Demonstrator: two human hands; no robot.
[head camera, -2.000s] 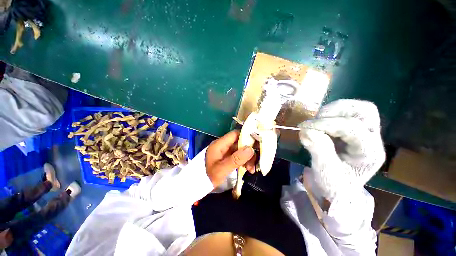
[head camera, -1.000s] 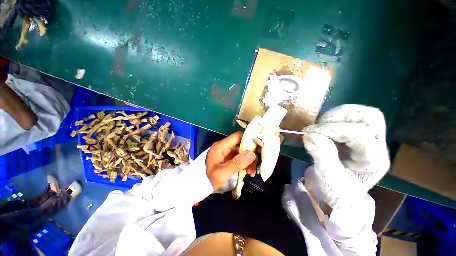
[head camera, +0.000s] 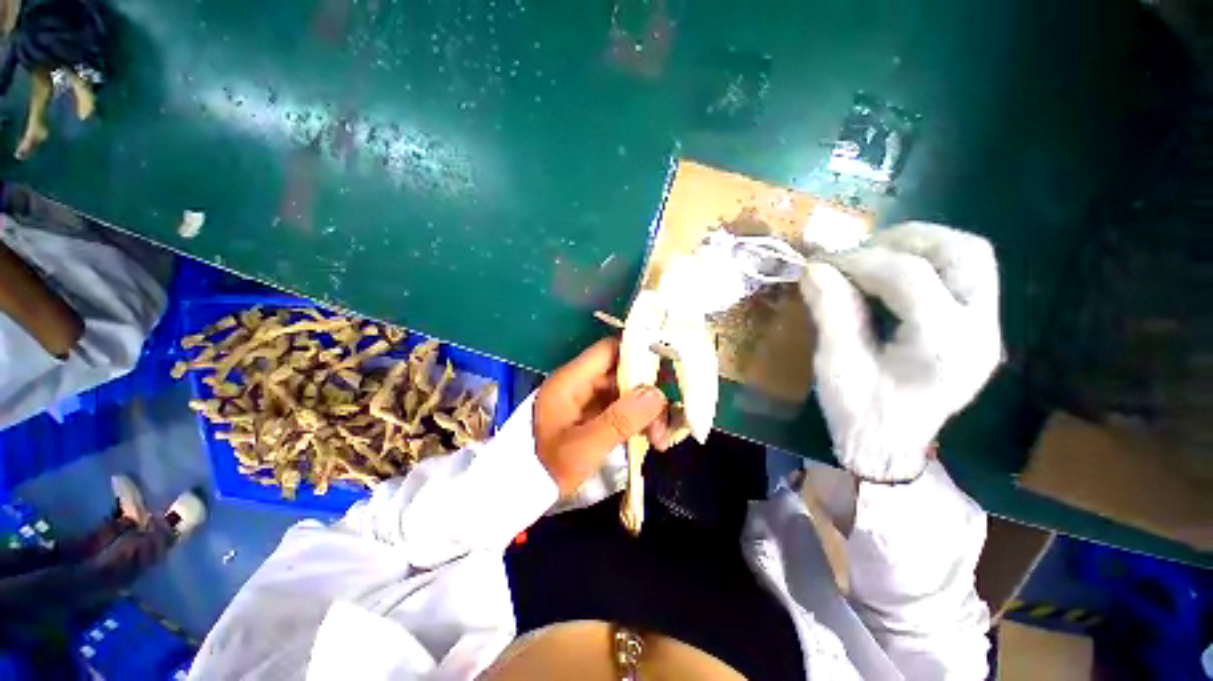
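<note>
My bare left hand is closed around cream leg parts in front of my black top. One tan end points down below my fingers, and the pale upper ends overlap the cardboard pad. My right hand, in a white knit glove, is pinched on the thin pale glue stick. Its tip is at the white glue patch on the pad, where a ring shape shows. The stick is mostly hidden by my fingers and the bright glue.
A blue crate heaped with tan legs is at my left. A black clump with two tan legs lies on the green bench at upper left. A seated person's white sleeve is at far left. Brown cardboard is at right.
My gloved right hand has moved up and away from the leg parts to the glue patch with the stick. My left hand still holds the leg parts, nearly in place.
</note>
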